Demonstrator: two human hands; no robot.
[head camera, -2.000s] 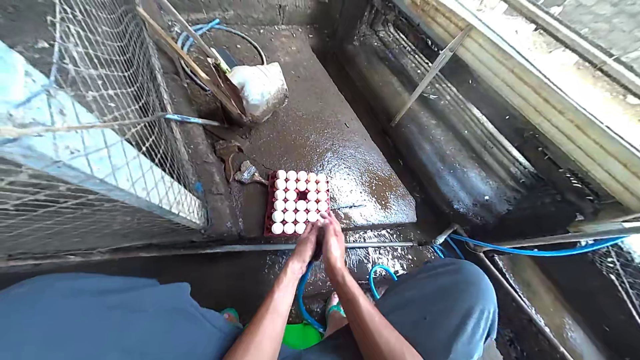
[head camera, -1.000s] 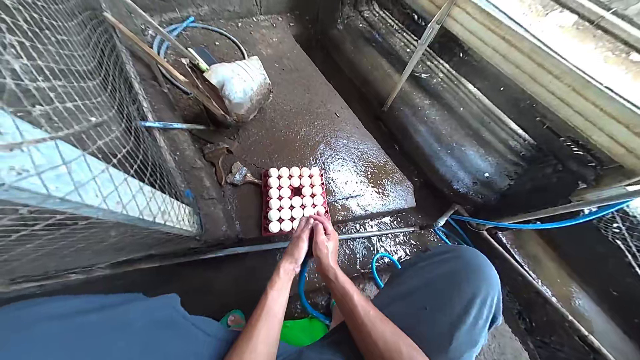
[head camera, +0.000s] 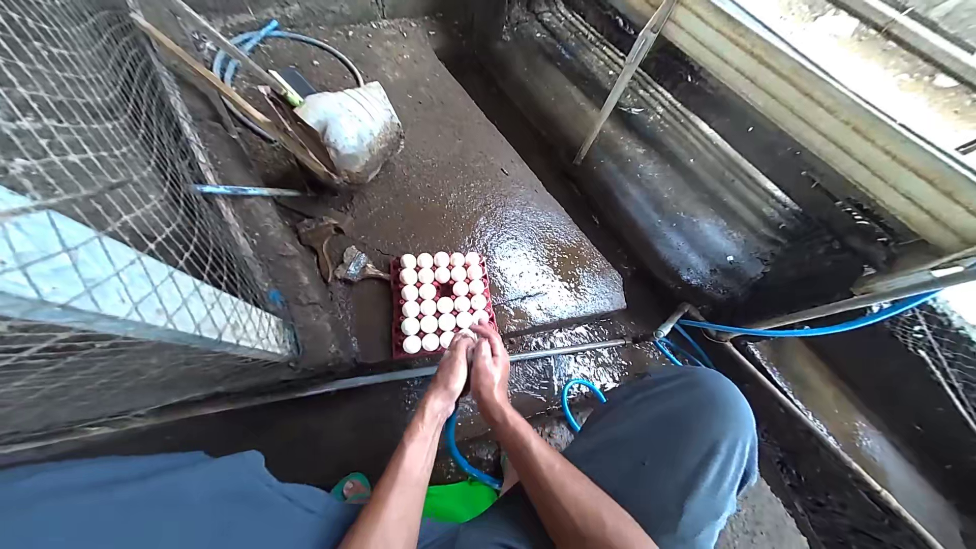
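Note:
A red egg tray (head camera: 396, 305) filled with white eggs (head camera: 428, 306) sits on the wet concrete, with one pocket without an egg right of its middle. My left hand (head camera: 453, 371) and my right hand (head camera: 489, 363) are cupped together at the tray's near edge, over its lower right corner. Something whitish, perhaps an egg, shows between the fingertips, mostly hidden by them. A blue hose (head camera: 457, 450) runs up beneath my hands; its end is hidden there.
A metal pipe (head camera: 568, 350) crosses just beyond my hands. Wire mesh (head camera: 99, 152) stands at left. Behind the tray lie a brush (head camera: 358, 264) and a whitish sack (head camera: 352, 126). Beside my knee is a looped blue hose (head camera: 566, 400); a green object (head camera: 459, 501) lies by my feet.
My hands stay cupped together near the tray's near edge, with slight shifts of the fingers. The tray and its eggs look the same.

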